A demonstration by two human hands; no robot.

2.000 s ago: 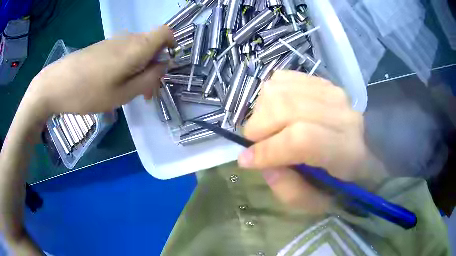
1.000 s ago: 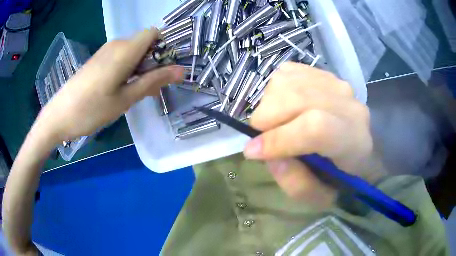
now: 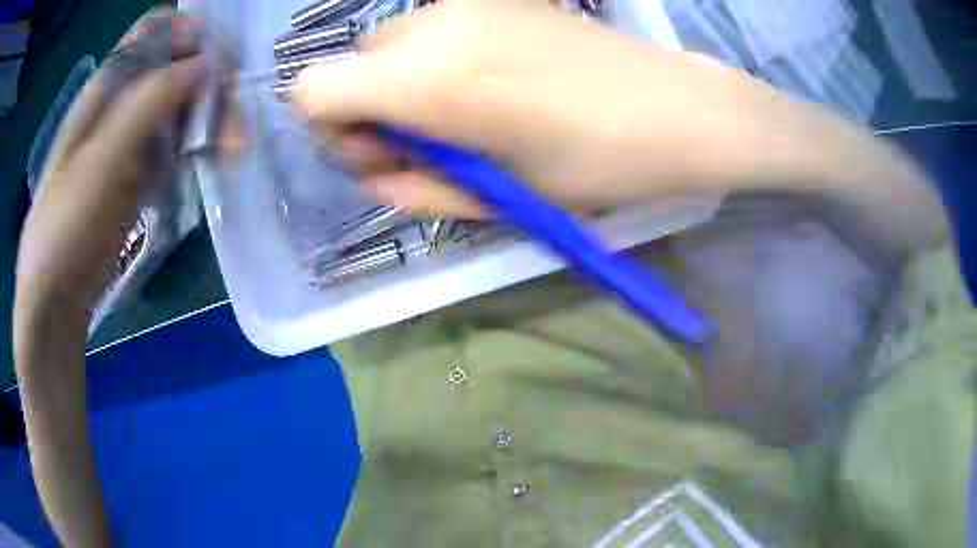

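Note:
My left hand (image 3: 118, 150) is blurred at the upper left, over the tray's left rim and the small clear box (image 3: 104, 304). Its fingers are closed around silvery metal cylinders, blurred; how many I cannot tell. My right hand (image 3: 461, 107) is over the white tray (image 3: 354, 325) and grips the blue tweezers (image 3: 557, 230) like a pen. The tweezers' tip points left towards my left hand and is too blurred to make out. Metal cylinders (image 3: 362, 260) lie in the tray near its front-left corner and at its back left; my right hand hides most of the heap.
Clear, whitish plastic sleeves (image 3: 820, 54) lie right of the tray on the dark green mat. The small box, partly hidden by my left hand, holds cylinders. A blue surface (image 3: 214, 428) is in front at left. My green clothing (image 3: 429, 428) is close to the tray's front rim.
My left hand has moved left, out of the tray to its left rim. My right hand has swung left across the tray with the tweezers. The tray appears further left in view.

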